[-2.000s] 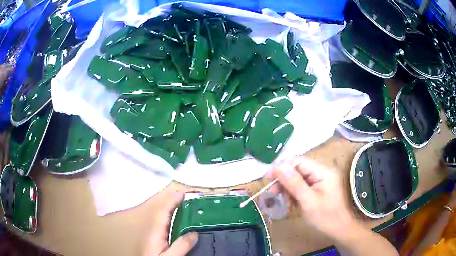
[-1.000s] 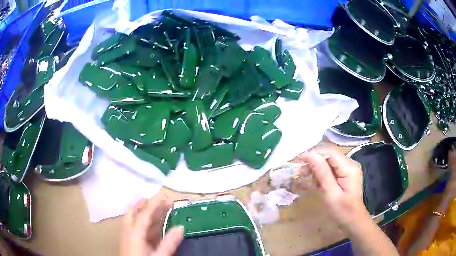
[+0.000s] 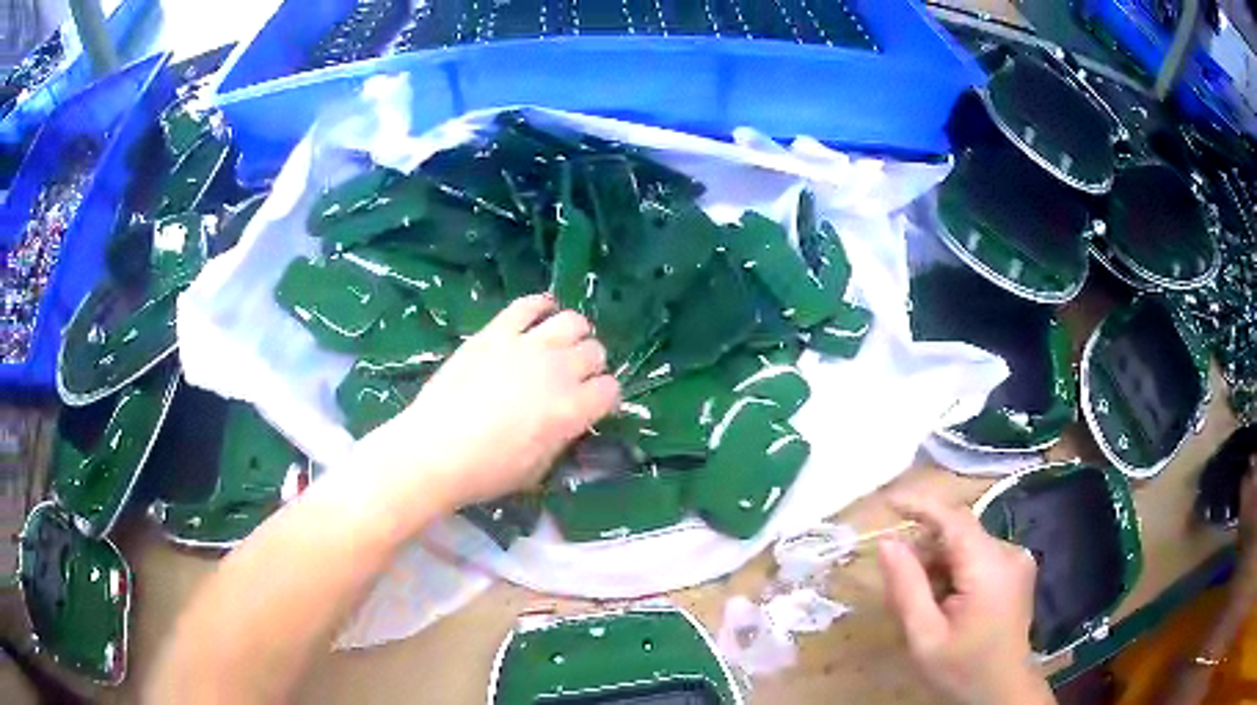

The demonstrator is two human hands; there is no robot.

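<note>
My left hand reaches over the heap of glossy green cover plates in the opened white bag. Its fingers are curled down among the plates; whether they grip one is hidden. My right hand is at the lower right, holding a thin pale applicator stick between thumb and finger. The stick's tip is over a crumpled piece of clear film. A green housing with a dark recess lies at the bottom centre, cut off by the frame edge. No hand touches it.
Green housings with silvery rims stand at the left and right. A large blue bin is behind the bag. A smaller blue bin with tiny parts is at the left. A person's arm shows at the right edge.
My left hand has left the housing and moved up over the heap. My right hand has moved right and down with the stick, away from the housing. The view has tilted up, showing more blue bin.
</note>
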